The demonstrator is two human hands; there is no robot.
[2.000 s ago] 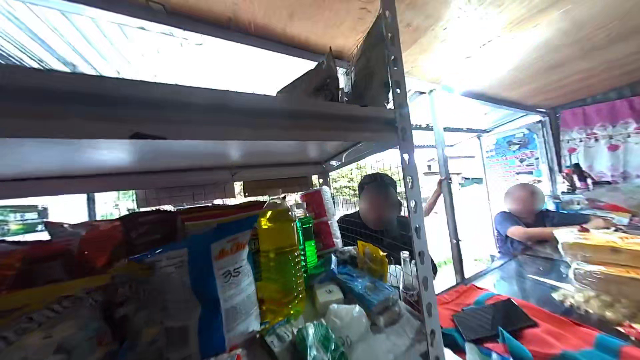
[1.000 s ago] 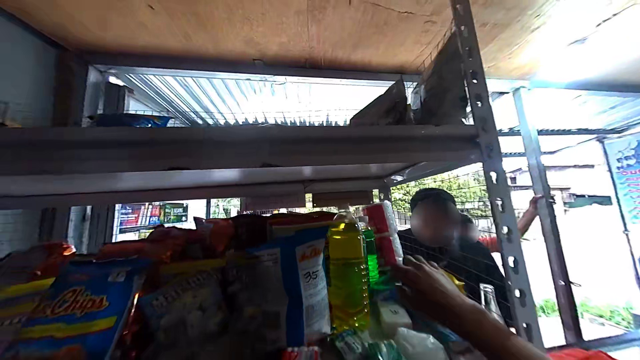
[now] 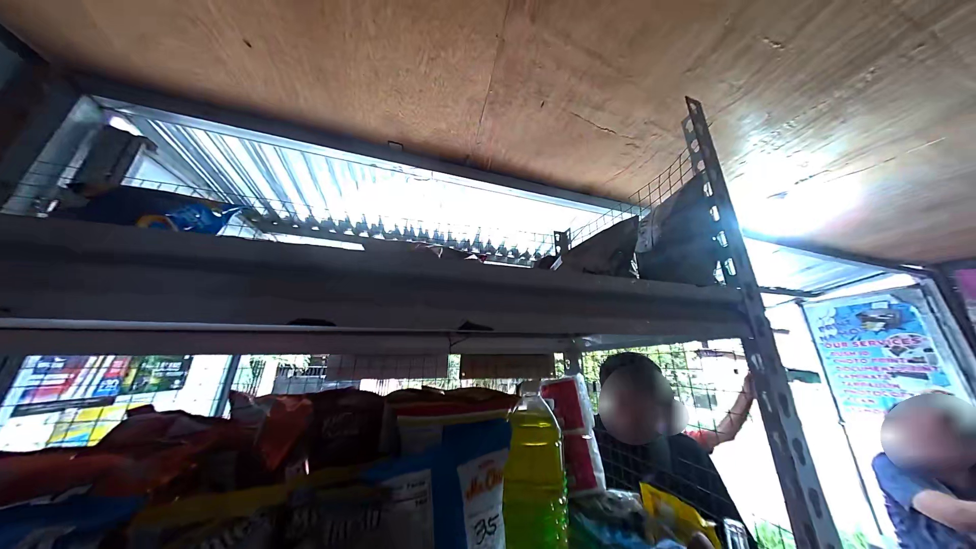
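Neither my left hand nor my right hand can be made out. A small skin-toned patch at the bottom edge is too slight to identify. Chip bags (image 3: 271, 431) crowd the lower shelf, a blue and white one (image 3: 482, 488) beside a clear plastic bottle of yellow-green liquid (image 3: 534, 465). Red and white packs (image 3: 572, 435) stand right of the bottle, with a yellow packet (image 3: 675, 512) farther right. Above them runs the metal upper shelf (image 3: 366, 286). It bears a blue packet (image 3: 191, 216) at the left and dark packs (image 3: 675, 236) at the right.
A perforated steel upright (image 3: 762, 358) rises at the shelf's right end, with wire mesh (image 3: 663, 183) behind. One person (image 3: 656, 457) stands beyond the mesh; another (image 3: 926, 488) is at the far right by a printed poster (image 3: 877, 343). Low overhead is a plywood ceiling (image 3: 427, 76).
The forearm and hand seen reaching from the lower right toward the shelf goods one second ago no longer show. The view has tilted up toward the ceiling.
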